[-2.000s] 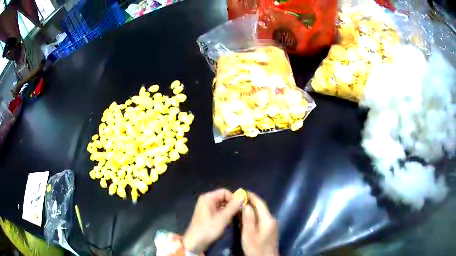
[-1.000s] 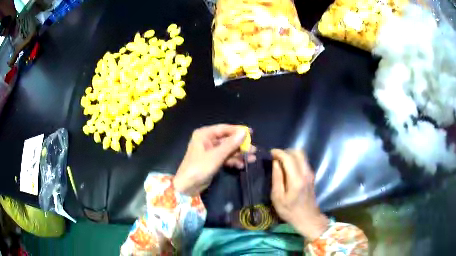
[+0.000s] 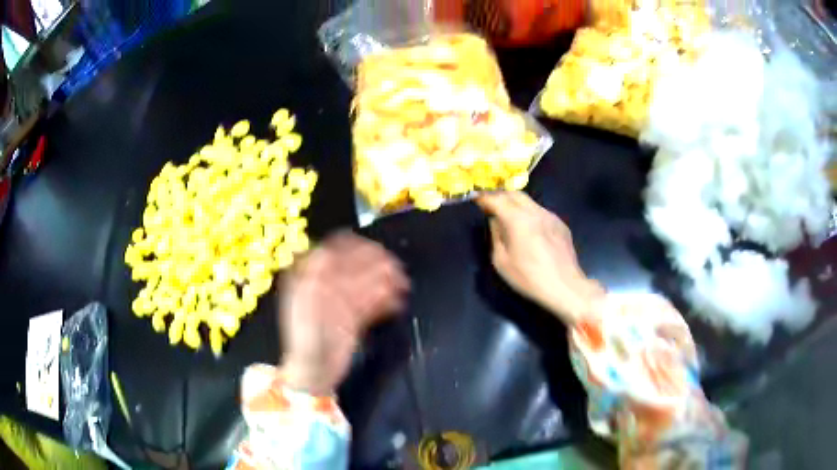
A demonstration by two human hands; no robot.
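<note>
My right hand (image 3: 532,246) reaches to the lower edge of the clear bag of yellow fabric shells (image 3: 440,128). Its fingertips are at the bag's opening; whether they pinch a piece is hidden. My left hand (image 3: 335,294) is blurred, beside the right edge of the wide pile of stuffed yellow pieces (image 3: 216,229). Its fingers are bent and I cannot tell if it holds anything. The forceps with round yellow loops (image 3: 445,452) lie at the table's near edge, their thin shaft pointing away from me.
White fibre filling (image 3: 734,184) is heaped at right. A second bag of yellow pieces (image 3: 610,78) lies beside it, with a red bag (image 3: 523,20) behind. A small empty clear bag (image 3: 84,367) and a white paper slip (image 3: 43,365) lie at left.
My hands have moved apart and away from me, the right to the bag and the left toward the pile. The yellow piece held in my left fingers no longer shows there.
</note>
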